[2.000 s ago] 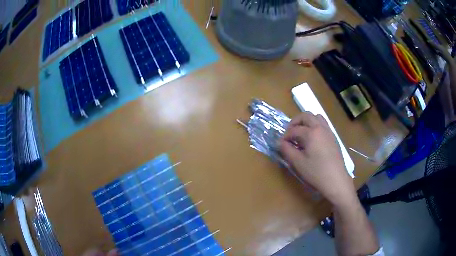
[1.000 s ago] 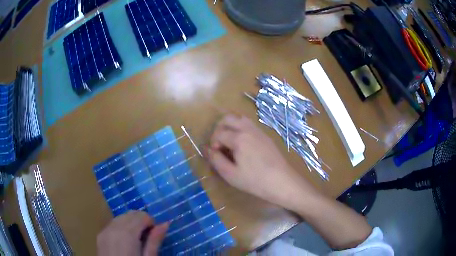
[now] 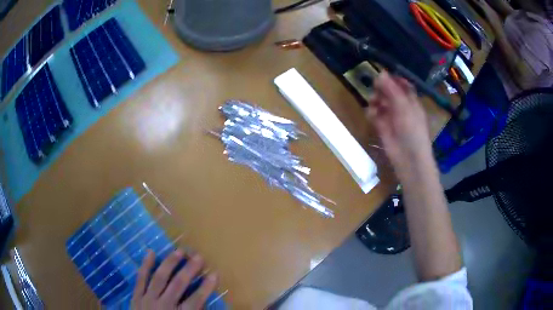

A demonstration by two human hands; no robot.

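Note:
The joined string [image 3: 109, 233], light blue with pale cross lines, lies on the table at lower left, cut off by the bottom edge. My left hand [image 3: 173, 281] rests on it with fingers apart, pressing it flat. A short ribbon piece [image 3: 156, 198] lies at the string's upper right edge, near the ribbon ends. My right hand [image 3: 397, 112] is raised beside the sponge pad [image 3: 365, 79] and the dark soldering iron [image 3: 418, 82]; it is blurred, and whether its fingers touch the iron cannot be told. The loose silver ribbon pile [image 3: 264, 145] lies between the hands.
White strips [image 3: 327, 130] lie right of the pile. The grey round device [image 3: 224, 24] stands at the top, with the black station [image 3: 394, 30] to its right. Dark cells [image 3: 106, 60] sit on the green mat [image 3: 154, 54]. A black fan [image 3: 521, 157] and another person's arm are at right.
My right hand went from the pile to the string's edge, then over to the iron stand. My left hand now lies flatter on the string. The ribbon piece stays by the edge. The view swung right.

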